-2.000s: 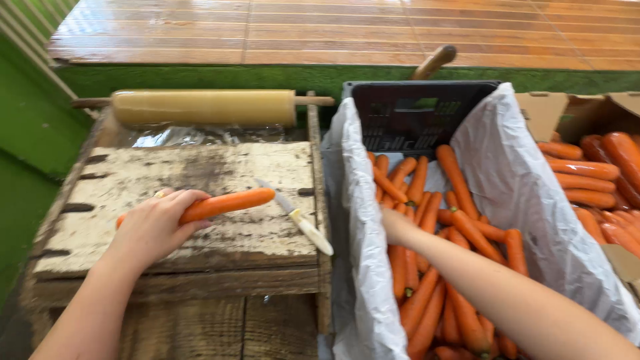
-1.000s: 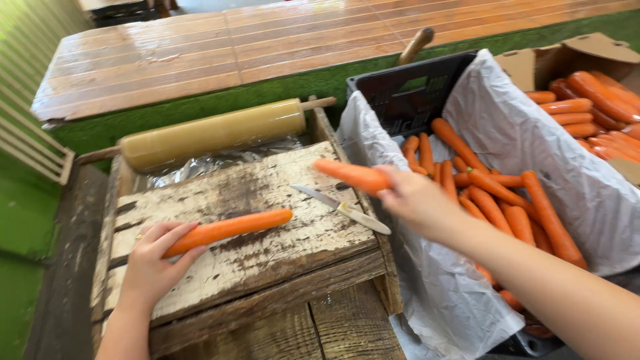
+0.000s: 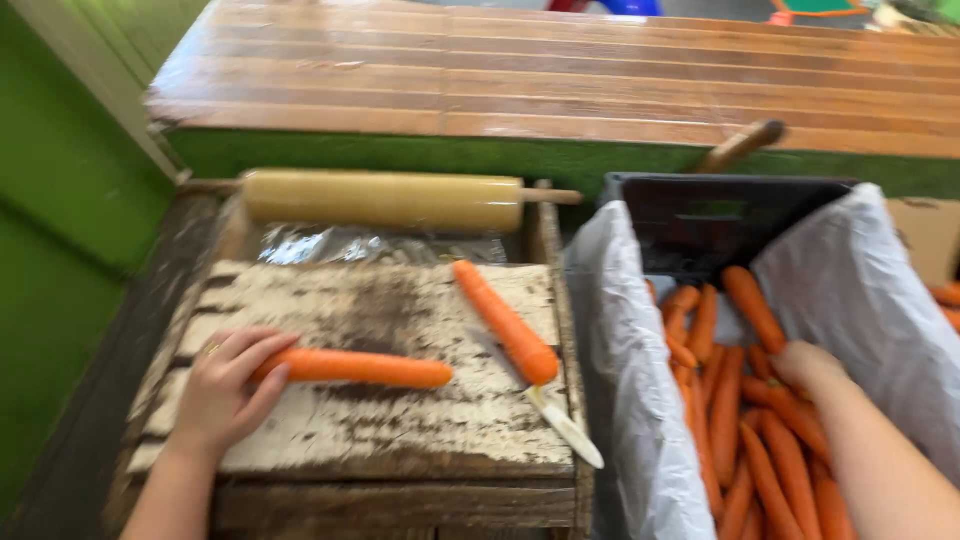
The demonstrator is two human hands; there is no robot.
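My left hand (image 3: 236, 390) holds a carrot (image 3: 360, 367) by its thick end, low over the worn, white-painted wooden board (image 3: 315, 442). A second carrot (image 3: 506, 322) lies slanted on the board's right side, across the blade of a knife with a cream handle (image 3: 566, 427). My right hand (image 3: 810, 367) reaches into a dark plastic crate (image 3: 735, 217) lined with white sheeting, among many loose carrots (image 3: 787, 457). Its fingers are partly hidden there, so whether it grips a carrot cannot be told.
Behind the board, a roll of clear plastic film (image 3: 382, 199) rests on a wooden rod. A glossy wooden counter (image 3: 525, 82) runs across the back. A wooden handle (image 3: 742, 142) sticks up behind the crate. A cardboard box (image 3: 926, 232) with carrots stands at the right edge.
My right hand has let go of its carrot, which now lies on the board over the knife, and has moved back into the crate. My left hand keeps hold of its carrot.
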